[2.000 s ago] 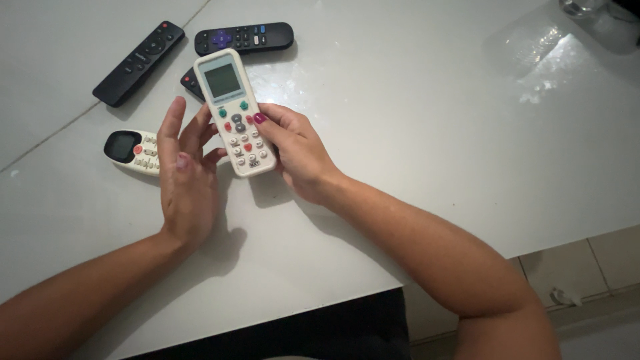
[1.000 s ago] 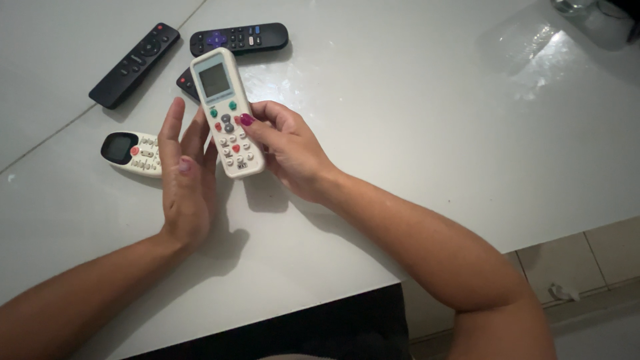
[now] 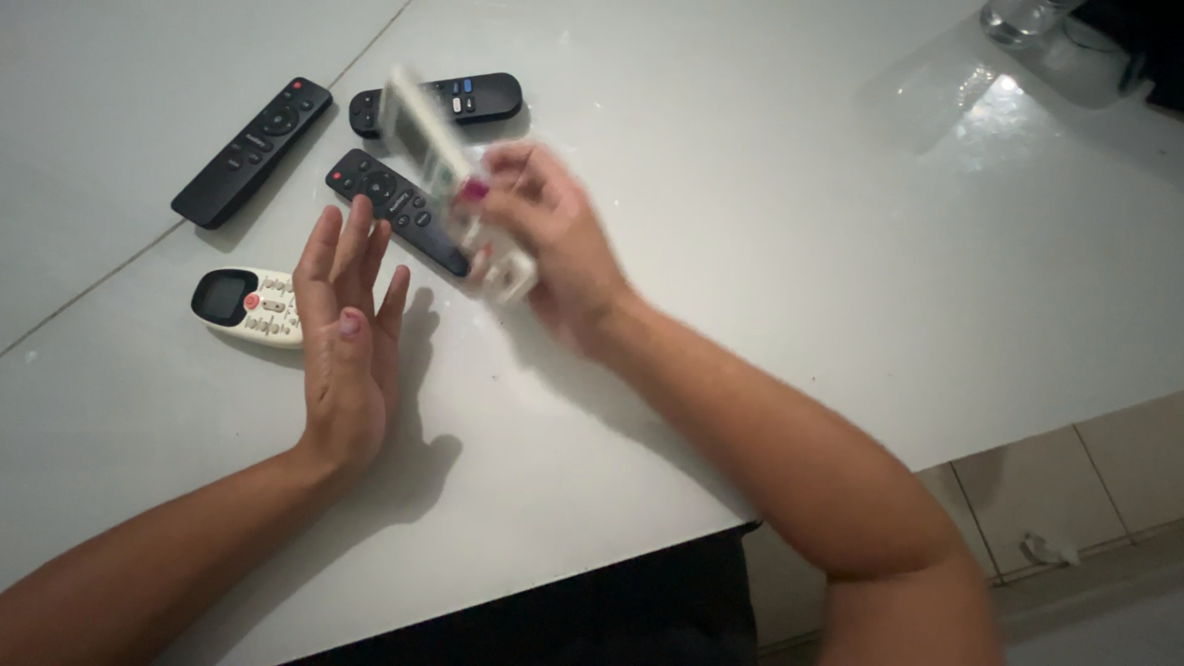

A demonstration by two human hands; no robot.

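Note:
My right hand point(image 3: 555, 236) grips a white remote control with a screen point(image 3: 430, 139), which is tilted and blurred above the table. My left hand point(image 3: 347, 342) holds nothing; its fingers are spread, and it partly hides a cream remote control with a dark screen point(image 3: 227, 298) on the table. A small black remote control point(image 3: 377, 188) lies just beyond my left fingertips, partly behind the white one. Farther back is a black remote with coloured buttons point(image 3: 495, 97), also partly covered. Another black remote control point(image 3: 250, 157) lies diagonally at the upper left.
The glossy white table point(image 3: 740, 240) has a seam at the left and a near edge that slopes up to the right. A clear glass point(image 3: 1017, 20) stands at the top right beside a dark item. Floor tiles point(image 3: 1036, 499) show below the edge.
My right hand has moved right, away from my left hand, and has tilted the white remote control. More of the small black remote control behind it now shows.

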